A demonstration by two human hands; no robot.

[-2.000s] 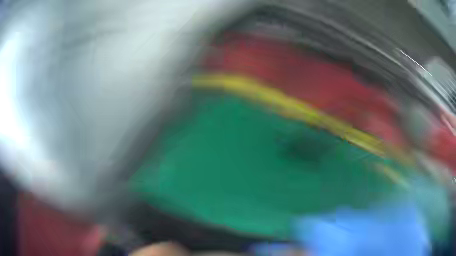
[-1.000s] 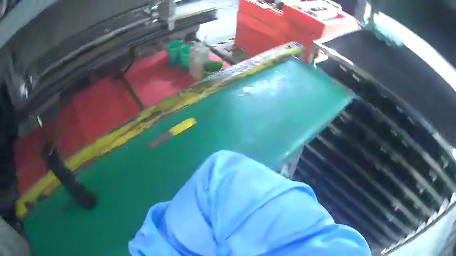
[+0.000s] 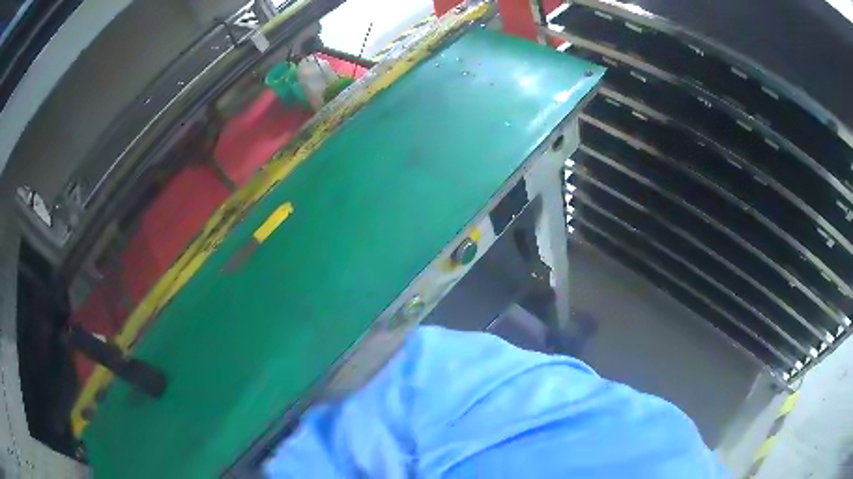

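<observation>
The green bench mat [image 3: 374, 206] runs diagonally across the view, with worn yellow edge tape [image 3: 238, 198] along its far side. A short black handle [image 3: 120, 363] lies across the tape and mat at the left end. A small yellow strip [image 3: 273, 223] with a brownish end is on the mat. Neither of my hands shows. Light blue clothing fills the bottom centre of the picture.
The red inner surface [image 3: 173, 213] lies behind the tape, with green cups [image 3: 284, 82] at its far end. A slatted rack [image 3: 673, 159] with dark bars stands at the right. Round buttons [image 3: 465, 251] are on the bench front. Yellow-black floor tape [image 3: 774, 435] is at lower right.
The view has turned and shifted right, so the bench looks steeper and its front edge, buttons and the floor now show. The red boxes have mostly left the top of the picture.
</observation>
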